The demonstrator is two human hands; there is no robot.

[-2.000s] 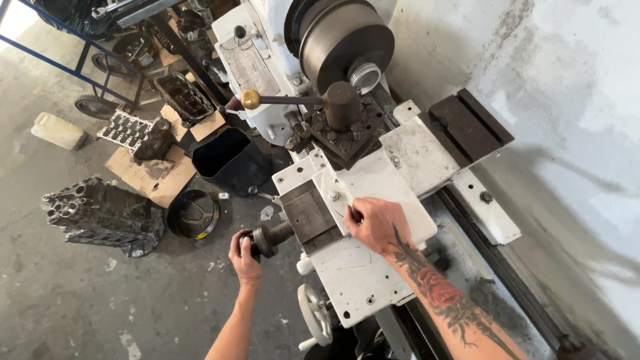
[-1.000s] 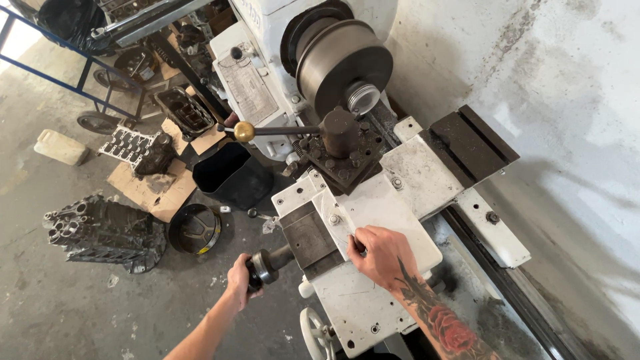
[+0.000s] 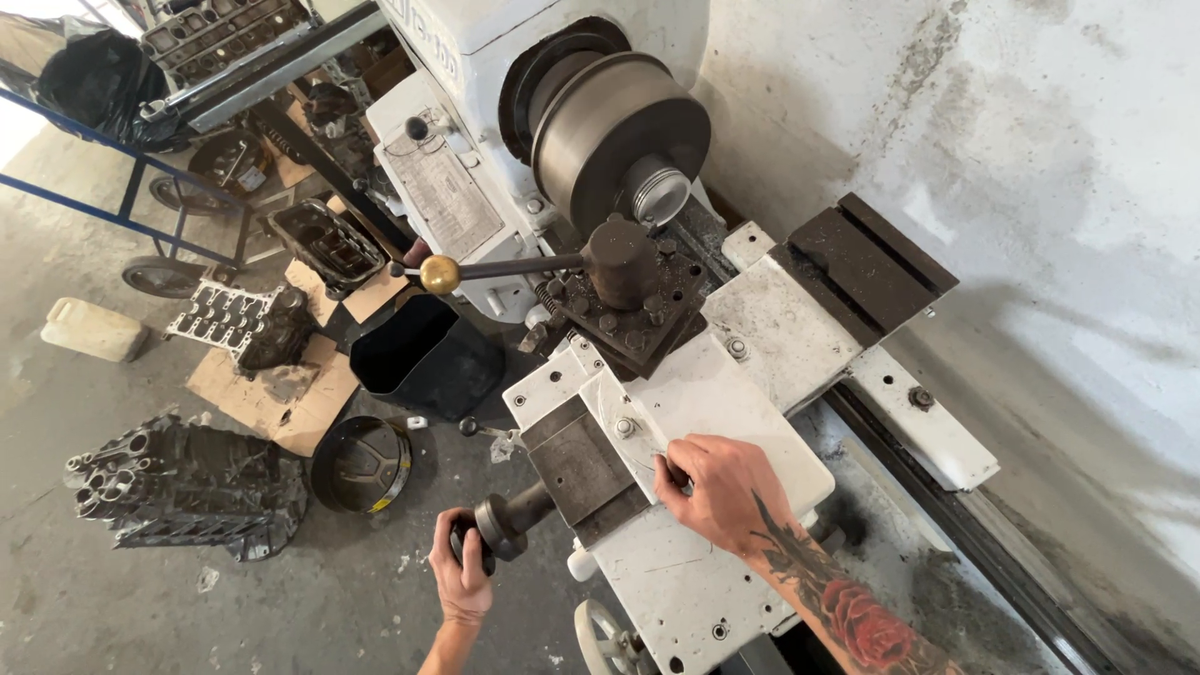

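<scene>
My left hand is closed round the dark handle of the cross-slide handwheel on a white metal lathe. Over the white compound slide, my right hand has its fingers curled on a small dark knob or handle, mostly hidden by them. Ahead of it stands the square tool post, whose clamping lever ends in a brass ball. Behind the tool post, the chuck holds a round, light metal workpiece with ridges round its rim.
A larger handwheel is at the lower middle. On the floor at left are an engine block, a cylinder head on cardboard, a black bin, a round pan and a plastic jug. A wall rises at right.
My left hand has shifted its grip on the handwheel, its fingers now more upright. My right hand stays at the same place on the slide. The view has moved slightly.
</scene>
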